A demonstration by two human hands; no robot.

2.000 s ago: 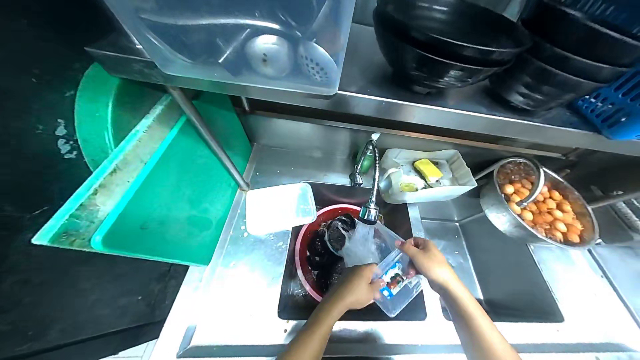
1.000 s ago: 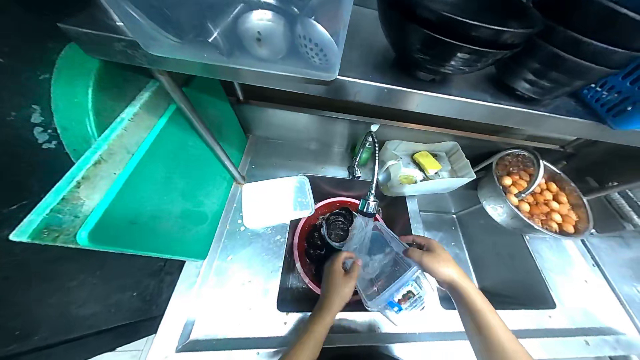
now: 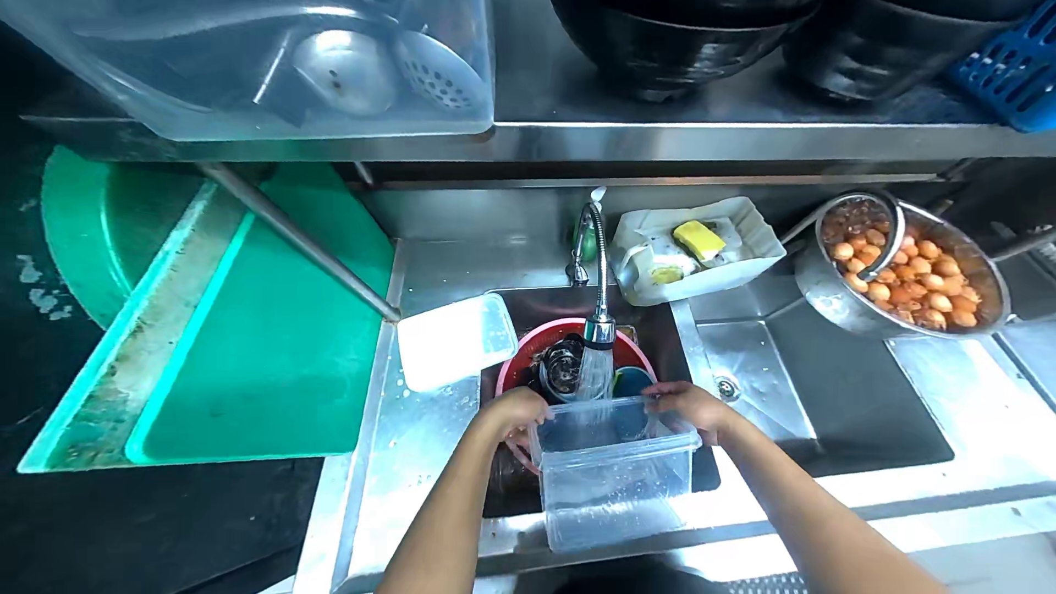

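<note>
A clear rectangular plastic container (image 3: 615, 487) is held between both hands, tilted over the near edge of the left sink basin. My left hand (image 3: 520, 415) grips its left rim, and my right hand (image 3: 691, 408) grips the right rim. Water runs from the spray head of the faucet (image 3: 600, 332), just beyond the container's far rim. Under the stream a red plastic basin (image 3: 528, 351) holds dark dishes (image 3: 563, 369), partly hidden by the container and my left hand. A translucent plastic lid or shallow tub (image 3: 456, 340) lies on the steel drainboard at the left.
A white tub (image 3: 747, 268) with a yellow sponge (image 3: 700, 240) sits behind the sinks. On the right stands a steel pot (image 3: 833, 293) of brown eggs. Green plastic bins (image 3: 272, 363) are at the left. Overhead, a steel shelf (image 3: 660, 142) carries black bowls (image 3: 685, 41) and a clear bin (image 3: 330, 124).
The container has turned in my hands, and its printed label no longer shows. My left hand has moved from over the red basin to the container's left rim.
</note>
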